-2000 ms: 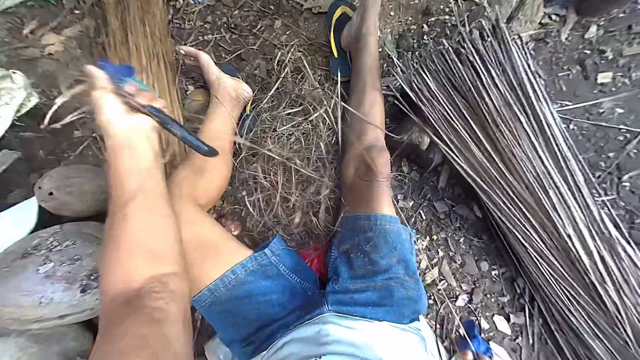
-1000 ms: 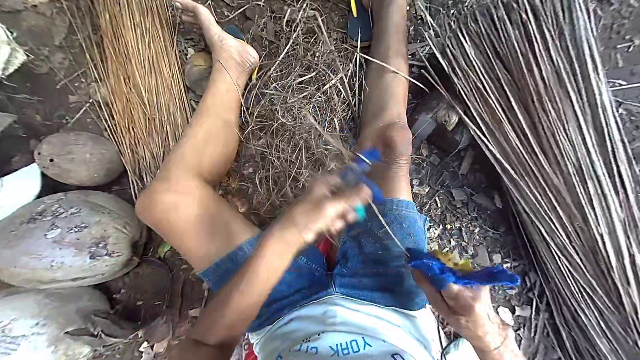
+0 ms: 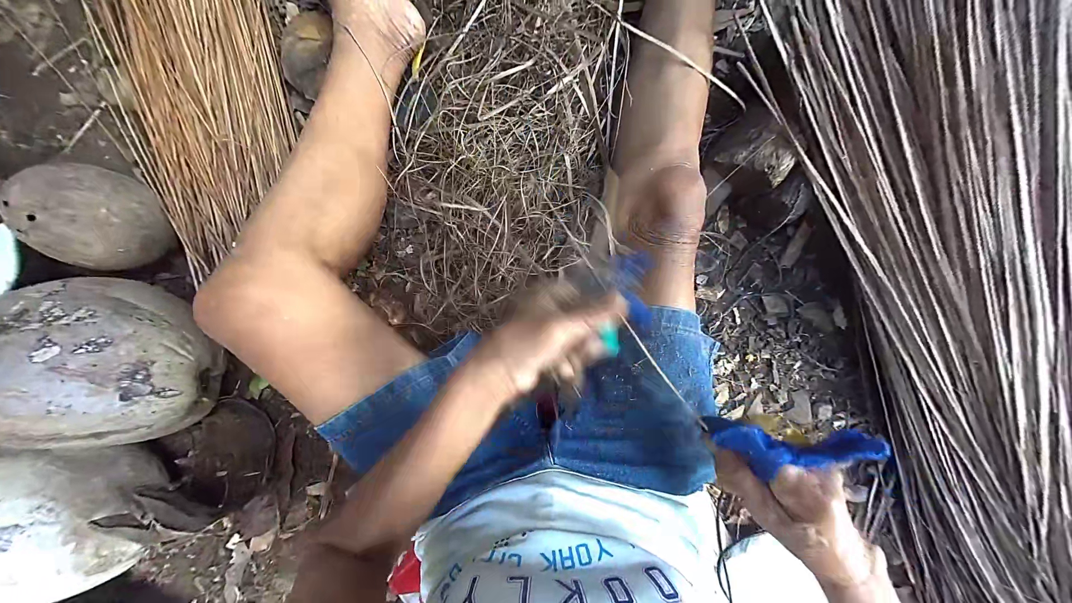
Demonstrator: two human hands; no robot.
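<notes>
My left hand (image 3: pixel 557 335), blurred, is closed in front of the denim shorts. A dark and blue thing (image 3: pixel 632 285) shows at its fingers, likely the knife, with a green piece (image 3: pixel 609 337) beside them; blur hides the blade. My right hand (image 3: pixel 804 502) is lower right, its fingers closed on a bunched blue cloth (image 3: pixel 779 452). From the cloth a thin, pale strand (image 3: pixel 657 368) slants up and left to the left hand. Between my legs lies a tangle of dry fibrous shavings (image 3: pixel 502 167).
A bundle of brown, thin sticks (image 3: pixel 193 100) leans left of my leg; a larger greyish bundle (image 3: pixel 946 251) lies at right. Several dry coconut husks, one round (image 3: pixel 88 216) and one bigger (image 3: pixel 100 364), sit at left. Chips and dark soil (image 3: pixel 770 335) surround my right leg.
Two seconds ago my left hand was raised at the far left, holding a dark-bladed knife; it has come down over my lap. My right hand with the blue cloth has come further into view.
</notes>
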